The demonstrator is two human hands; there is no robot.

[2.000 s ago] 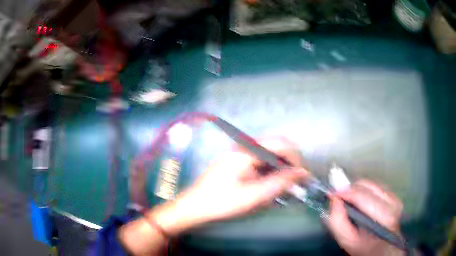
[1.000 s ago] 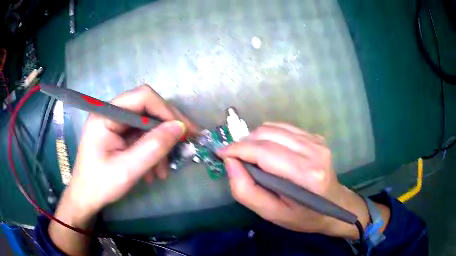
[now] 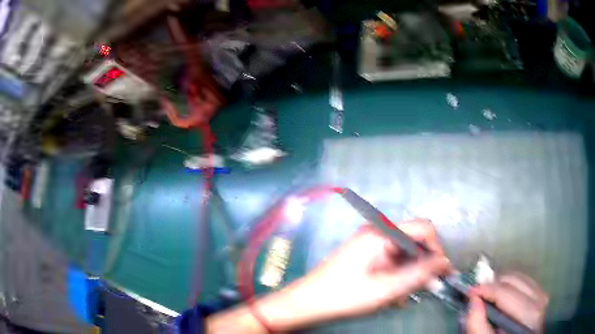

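My left hand [image 3: 375, 271] is closed on a dark grey test probe [image 3: 378, 218] with a red mark and a red wire. My right hand [image 3: 512, 301] holds another dark grey probe [image 3: 501, 318] at the lower right. Both hands meet over the small circuit board [image 3: 450, 290], which is blurred and mostly covered; a pale connector [image 3: 483, 271] stands out behind it. The board is on the pale mat [image 3: 522, 169]. Blur hides where the probe tips touch.
A speckled pale strip [image 3: 276, 261] lies left of the mat. The orange-framed multimeter [image 3: 189, 107] and a white supply with red digits [image 3: 117, 81] are at left rear. A pale tray [image 3: 404, 62] and a green-and-white jar [image 3: 571, 49] stand at the back. A blue object [image 3: 82, 295] is lower left.
The view has swung up and left, so the rear instruments show and the hands sit lower right. Both hands still hold their probes at the board.
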